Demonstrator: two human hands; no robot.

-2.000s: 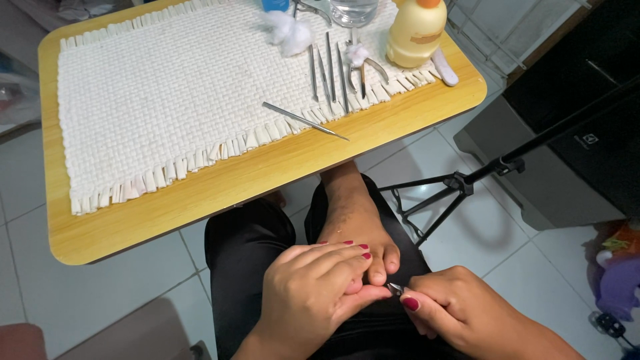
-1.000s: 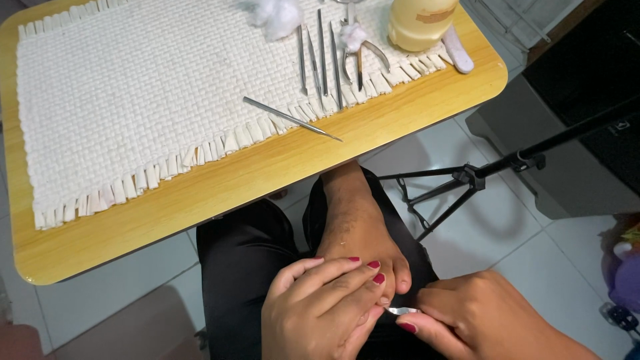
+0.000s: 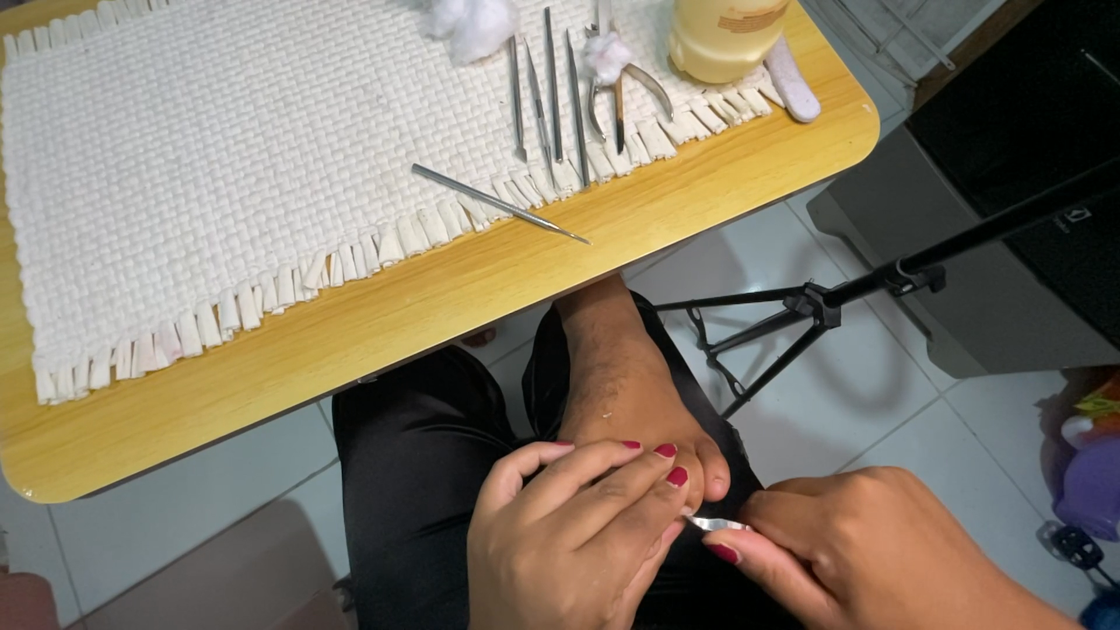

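A bare foot [image 3: 630, 394] rests on my lap over black trousers, its toes toward me. My left hand [image 3: 569, 534] lies across the toes, fingers wrapped over them and thumb underneath. In my right hand [image 3: 840, 542] is a small metal nipper [image 3: 719, 524], its tip at a toe beside my left fingertips; most of the tool is hidden in my fist. On the white woven mat [image 3: 262, 157] lie several slim metal tools [image 3: 553, 87], a metal plier-type nipper [image 3: 649, 87] and cotton [image 3: 472, 26]. One metal pick [image 3: 499, 203] lies across the mat's fringe.
The wooden table's edge [image 3: 306, 350] runs just above the foot. A bottle of yellowish liquid [image 3: 726, 39] and a pale nail file [image 3: 791, 83] are at its right end. A black tripod [image 3: 814, 306] stands on the tiled floor beside a dark speaker-like box [image 3: 989, 289].
My left fingers have shifted across the toes, and the tool in my right hand has moved from beside the outermost visible toe to one nearer my left fingertips. The view has tilted and moved closer.
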